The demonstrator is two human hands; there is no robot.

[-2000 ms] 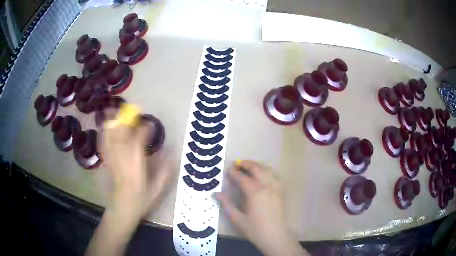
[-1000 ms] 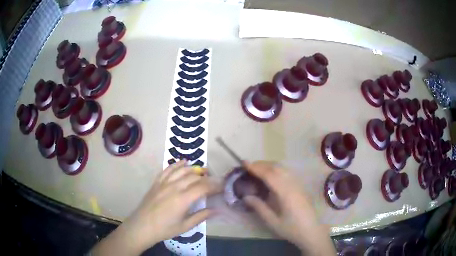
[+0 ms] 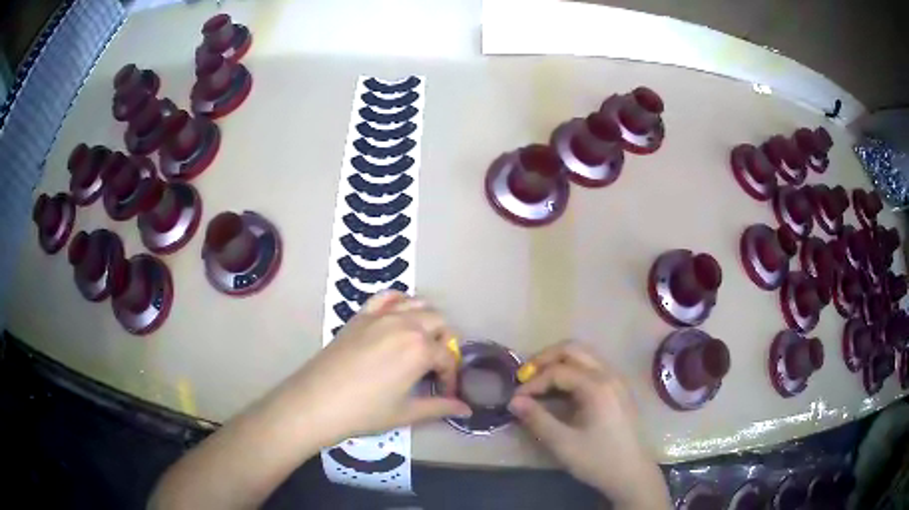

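A dark red flanged housing stands near the bench's front edge, seen from above, with its round flange and hollow neck. A dark arc shows on the flange's near side. My left hand is at its left rim and my right hand at its right rim, fingertips on the flange. Yellow bands show on fingertips of both hands. The label sheet, white with a column of black arc labels, runs under my left hand. One arc label shows at its near end.
Several red housings stand at the left, one nearest the sheet. More stand at the right, one right of the sheet and a dense group at the far right. A white strip lies at the back. More red parts show below the front edge.
The housing that my right hand held beside the sheet is now between both hands. My left hand has moved right from the sheet to its rim. The slim stick no longer shows.
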